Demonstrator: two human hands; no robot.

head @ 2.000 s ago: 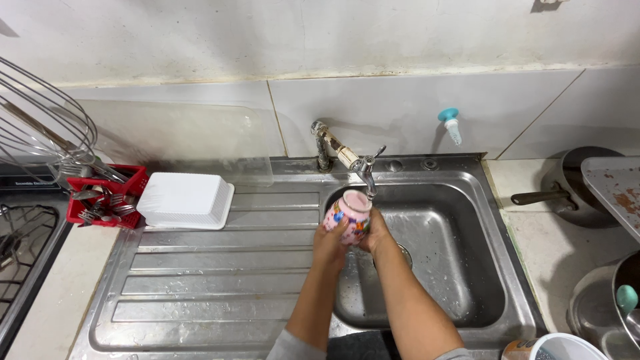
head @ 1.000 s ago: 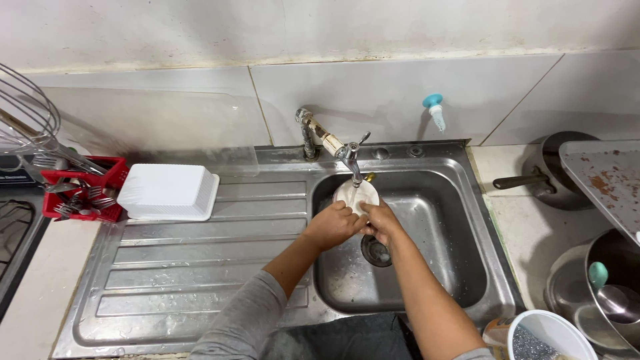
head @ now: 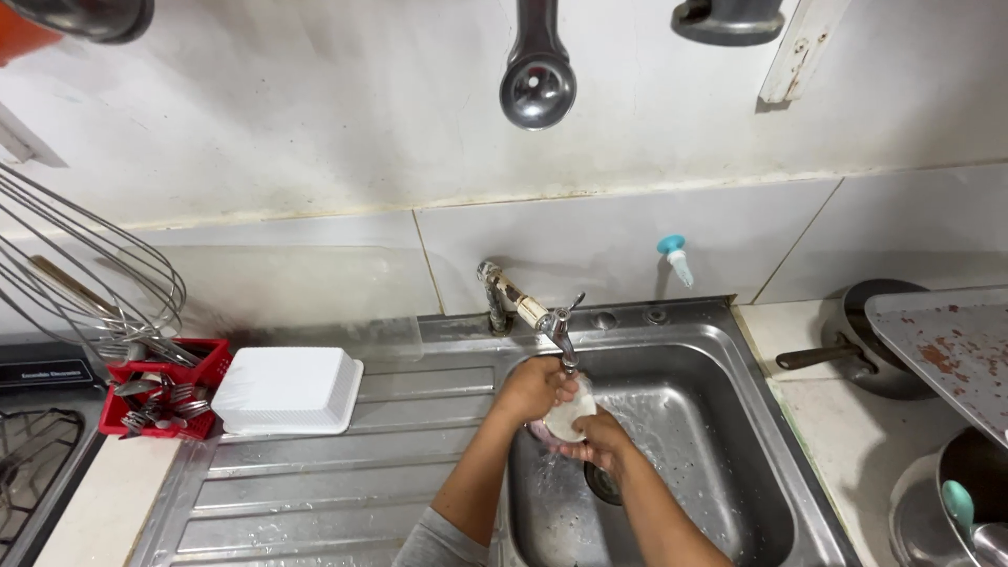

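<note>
Under the metal faucet (head: 561, 335), a small pink cup (head: 568, 417) is tilted so its pale inside shows. My right hand (head: 605, 442) grips its lower right rim. At its upper left is my left hand (head: 539, 390), with fingers reaching to the rim and partly into the mouth; whether it grips the cup is hard to tell. Water runs over the cup and splashes into the stainless steel sink basin (head: 669, 441). The drain (head: 602, 482) lies just below my right hand.
On the ribbed drainboard (head: 339, 480) a white plastic container (head: 279, 390) sits upside down beside a red cutlery basket (head: 114, 409). Right of the sink are a saucepan (head: 890, 370), a stained tray (head: 945, 339) and a larger pot (head: 917, 504). A ladle-like utensil (head: 538, 90) hangs above.
Two seconds ago the cup's printed pink outside and base faced up; its pale inside shows now. My left hand has moved to the cup's upper left. The view has shifted upward.
</note>
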